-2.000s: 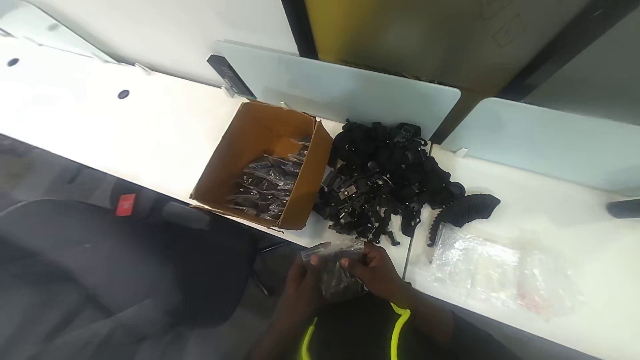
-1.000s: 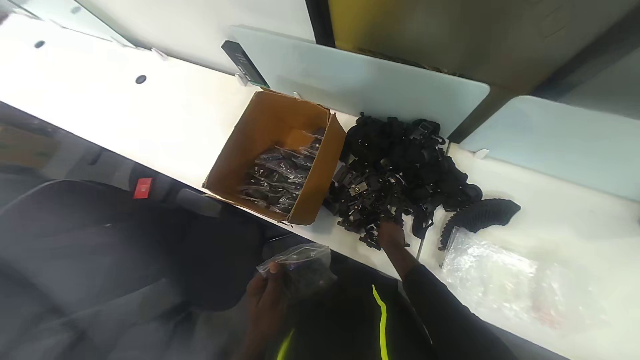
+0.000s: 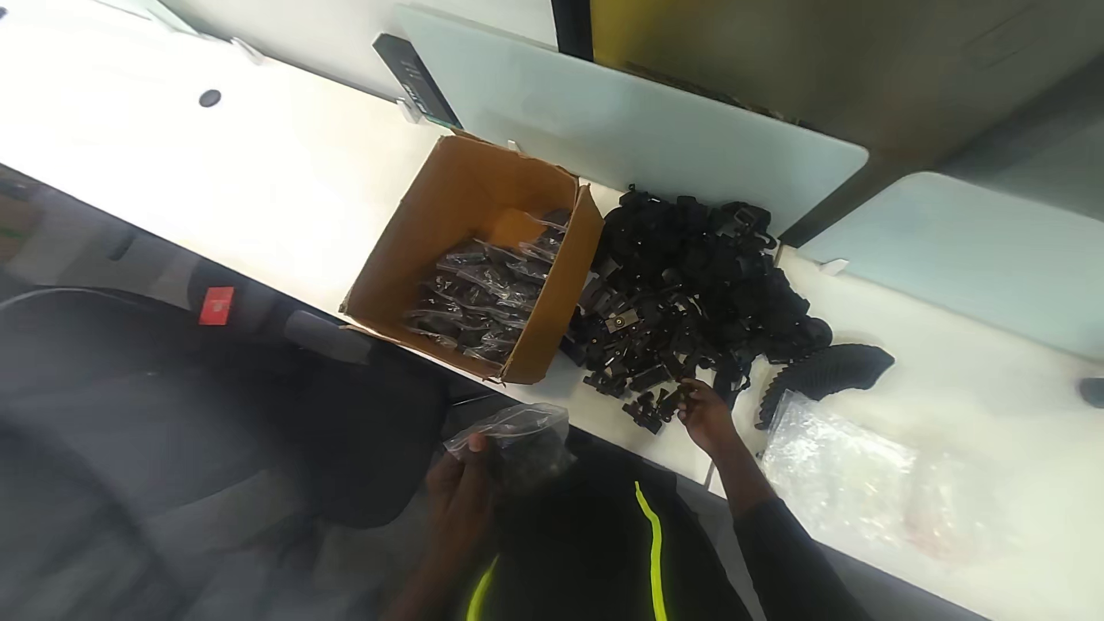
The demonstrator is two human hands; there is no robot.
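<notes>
My left hand (image 3: 466, 487) grips a clear zip bag (image 3: 528, 440) by its upper edge, below the front edge of the table; what the bag holds is too dim to name. At the near edge of a heap of small black parts (image 3: 707, 267), my right hand (image 3: 705, 414) has its fingertips on a small black piece; whether they close on it cannot be told. Left of the heap stands an open cardboard box (image 3: 405, 224), tilted in view, with several filled clear zip bags (image 3: 492, 289) inside.
Right of the heap lie a curved, ribbed black piece (image 3: 828, 371) and clear plastic bags (image 3: 837, 470) on the white table (image 3: 285, 172). Frosted glass dividers (image 3: 638, 112) line the back. A dark chair (image 3: 172, 414) with a red tag (image 3: 216, 305) is at the left.
Both hands were on the clear bag two seconds ago. My right hand has since left it and moved to the heap of black parts, while my left hand keeps the bag.
</notes>
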